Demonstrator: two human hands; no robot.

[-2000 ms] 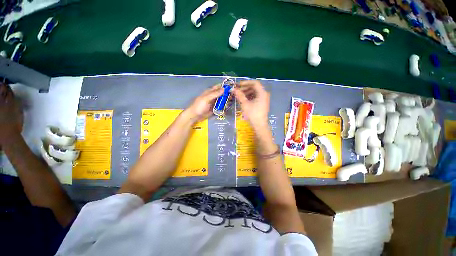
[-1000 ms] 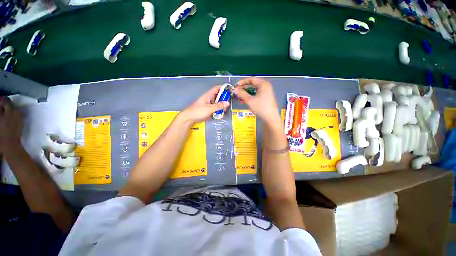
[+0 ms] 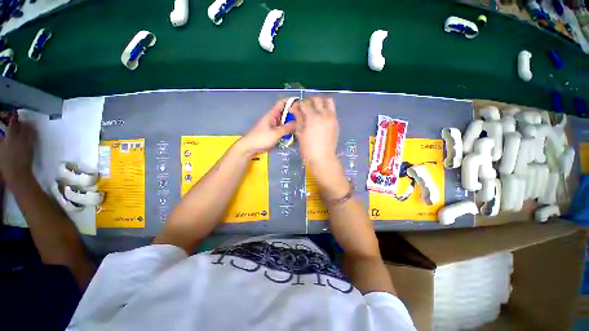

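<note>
A white curved housing [image 3: 289, 138] with a blue battery pack [image 3: 289, 118] inside is held upright over the printed sheet near the belt's edge. My left hand [image 3: 266, 134] grips it from the left side. My right hand [image 3: 316, 129] lies against its right side, with bent fingers over its upper part. The right fingers hide part of the housing and battery. No circuit board can be made out; whether the right fingers hold one cannot be told.
A green belt [image 3: 213, 68] carries several housings. A wrapped orange-red stick [image 3: 389, 155] lies at right, beside loose housings and a heap of housings [image 3: 513, 158]. An open carton [image 3: 407, 284] stands lower right. Another person's arm [image 3: 39, 207] and a few housings [image 3: 81, 194] are at left.
My right hand has moved in from the right, over the housing's side. The green piece seen by its fingers no longer shows. Belt items nearby have shifted left.
</note>
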